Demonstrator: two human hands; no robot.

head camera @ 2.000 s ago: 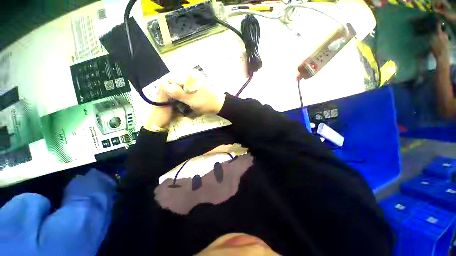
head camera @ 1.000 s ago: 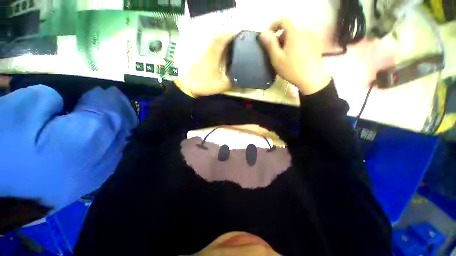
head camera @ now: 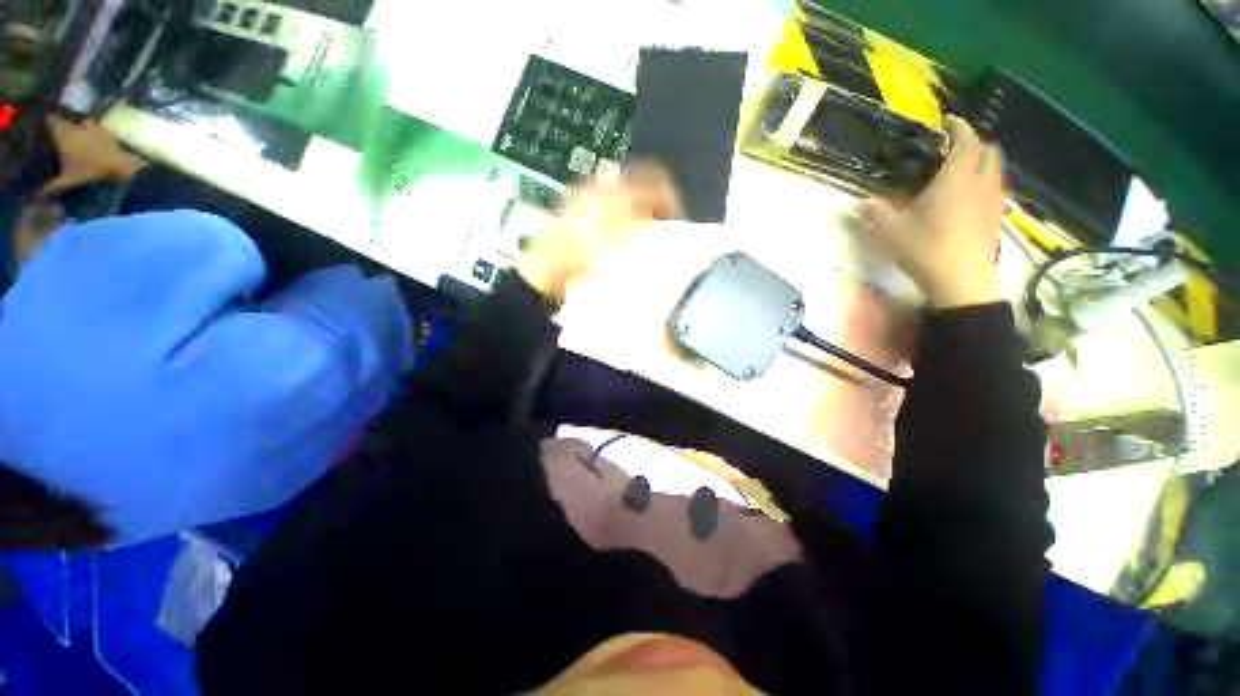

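The cube extension socket point(head camera: 738, 316) lies on the white tabletop in front of me, a flat silvery-grey face up. Its black cord point(head camera: 850, 356) runs right and passes out of sight at my right sleeve. My left hand point(head camera: 605, 218) is blurred, above the tabletop and printed sheet, left of the socket and not touching it; its fingers are unclear. My right hand point(head camera: 945, 224) reaches to the right end of the dark long box in a clear frame point(head camera: 850, 133). Its fingertips are at that end; whether they grip it is unclear.
A dark pad point(head camera: 690, 129) and black printed panel point(head camera: 564, 120) lie behind my left hand. A dark flat box point(head camera: 1061, 157) stands back right. A power strip point(head camera: 1112, 446) is right of my forearm. A person in blue point(head camera: 191, 354) is at left.
The socket, held between both hands a second ago, now lies on the table. My hands have parted, the right reaching to the framed box. The view has turned, showing more of the back.
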